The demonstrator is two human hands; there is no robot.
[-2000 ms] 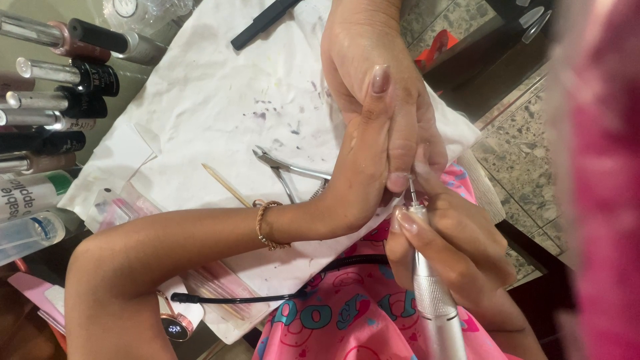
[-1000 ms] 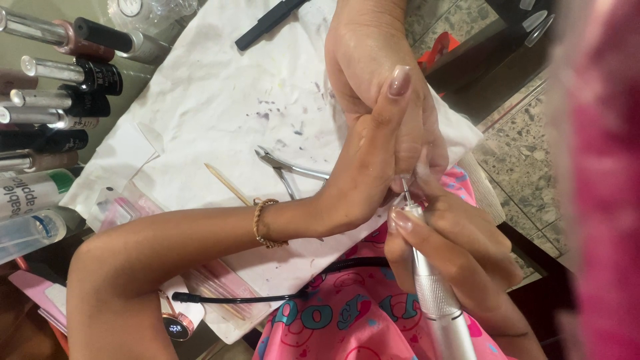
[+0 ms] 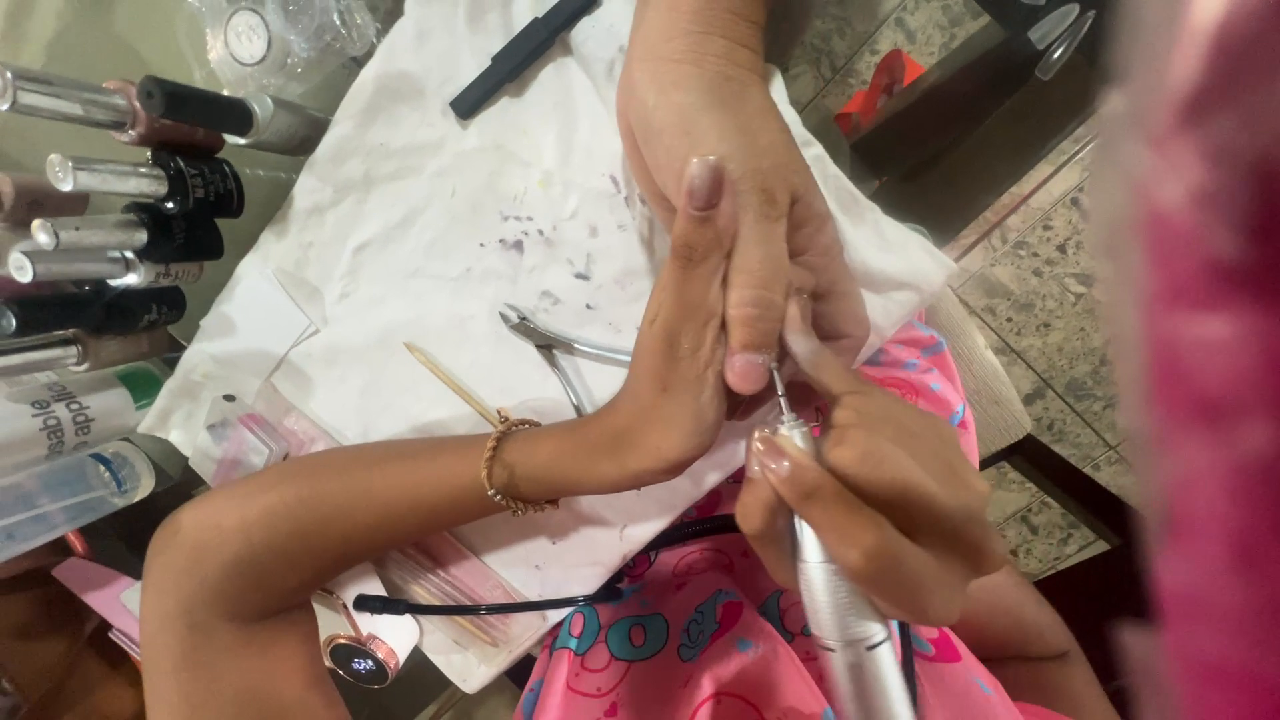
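My left hand [image 3: 680, 330], with a braided bracelet [image 3: 505, 465] at its wrist, grips another person's hand [image 3: 745, 180] from the side, my thumb pointing up. My right hand [image 3: 870, 490] holds a silver electric nail drill [image 3: 845, 610] like a pen. The drill's thin metal bit [image 3: 779, 388] is at the side of the nail on the person's extended finger [image 3: 750, 340]; exact contact cannot be told. Cuticle nippers [image 3: 570, 345] and a wooden stick [image 3: 450, 382] lie on the white cloth [image 3: 400, 260], left of my left hand.
Several nail polish bottles [image 3: 110, 175] and a clear plastic bottle [image 3: 75, 500] are at the left. A black pen-like item [image 3: 520, 57] lies on the cloth. Below my left wrist are a black cable [image 3: 480, 605], a watch [image 3: 360, 660] and pink-printed packets [image 3: 460, 590]. Pink printed fabric [image 3: 690, 650] covers the lap.
My left hand and the held finger have shifted left. The drill's tip has moved slightly left with them, and the fingertip shows more plainly beside the bit.
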